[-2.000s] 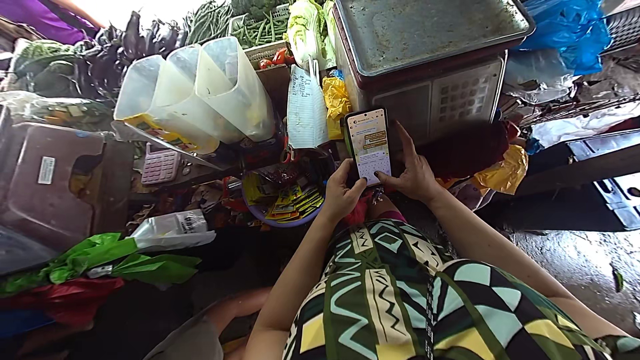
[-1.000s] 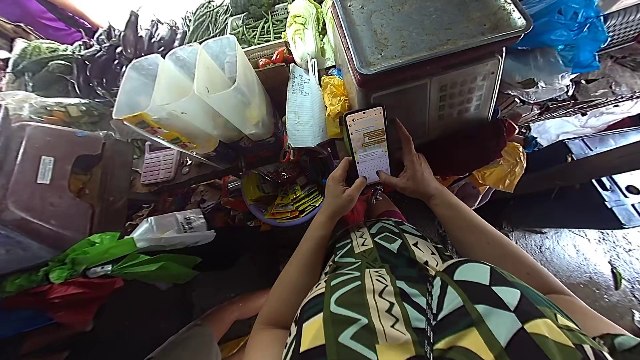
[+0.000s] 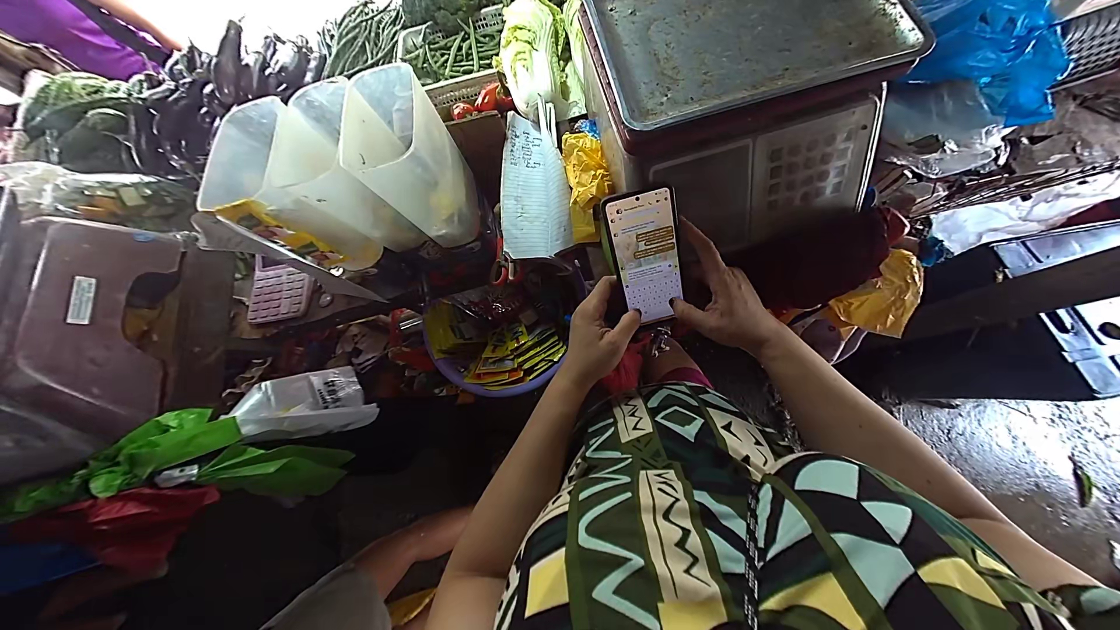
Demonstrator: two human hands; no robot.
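Upright between both hands is a smartphone (image 3: 646,254), its lit screen showing a message chat and an on-screen keyboard. My left hand (image 3: 602,331) grips its lower left side, with the thumb at the screen's bottom edge. My right hand (image 3: 724,302) supports the lower right side, its thumb over the keyboard and its index finger stretched up along the edge. Behind the phone stands a weighing scale (image 3: 717,188) with a metal tray (image 3: 752,52) on top. A yellow plastic bag (image 3: 586,179) and a paper pad with handwriting (image 3: 532,192) hang left of the phone.
Left of my hands are a purple-rimmed basin (image 3: 497,391) of sachets, clear plastic containers (image 3: 411,166), a pink calculator (image 3: 280,289) and a brown plastic box (image 3: 87,324). Eggplants (image 3: 232,74) and napa cabbage (image 3: 532,57) lie behind. Another person's arm (image 3: 411,547) shows at the bottom.
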